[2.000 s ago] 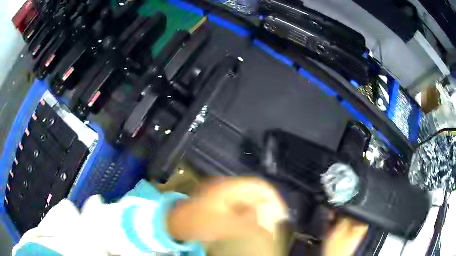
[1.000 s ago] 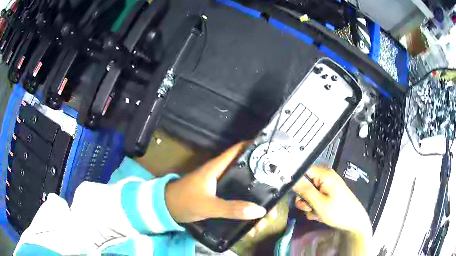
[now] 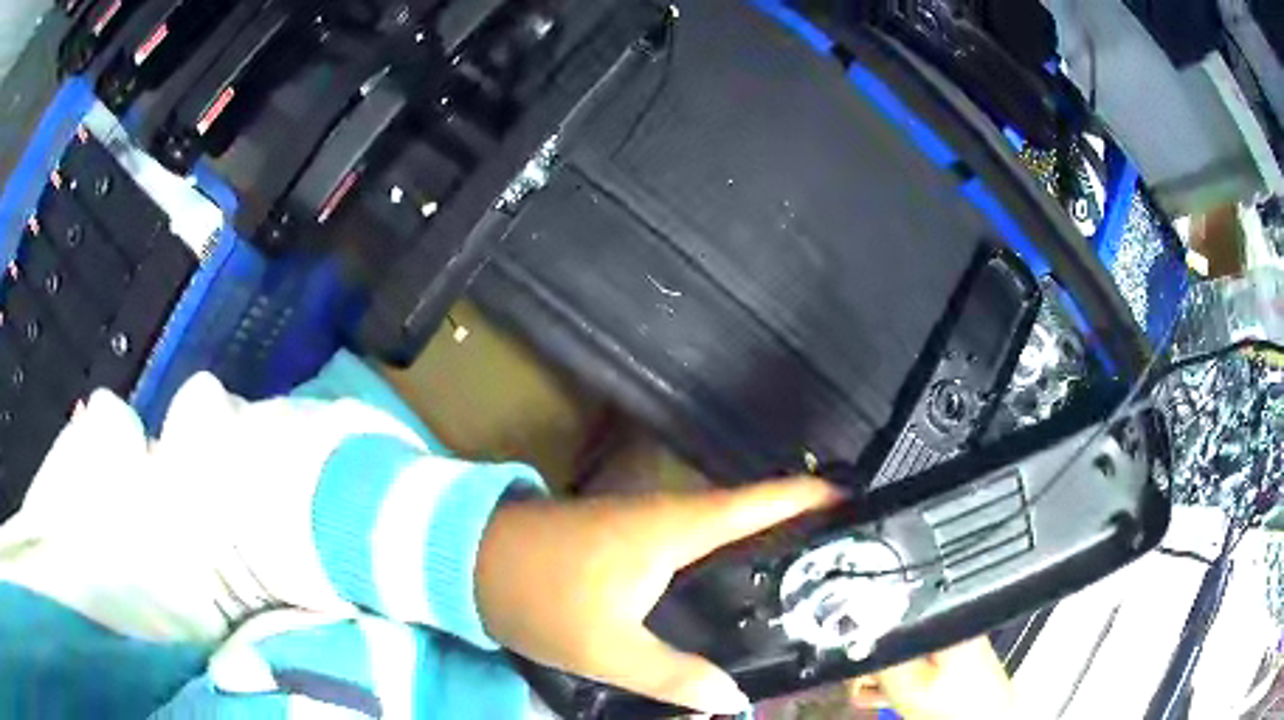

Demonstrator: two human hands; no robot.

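Observation:
A long black lock panel [image 3: 972, 542] lies across the lower right, its hollow back facing up. A silver hub disc [image 3: 845, 596] sits in its back near my left hand. My left hand [image 3: 620, 591] grips the panel's left end, thumb and fingers on its two long edges. My right hand [image 3: 941, 684] is partly hidden under the panel's lower edge and cut off by the picture's bottom; what its fingers hold cannot be seen.
A narrow black bar with a silver mechanism [image 3: 532, 176] lies on the black mat [image 3: 760, 183]. Another panel [image 3: 958, 380] lies at the mat's right. Black handled panels [image 3: 331, 141] stand upper left above a blue crate [image 3: 211, 267] of panels. A glittery heap [image 3: 1225, 436] is at right.
The panel has swung from steeply slanted to nearly level, its far end now pointing right. My right hand has moved down and is now mostly beneath it. The view has shifted.

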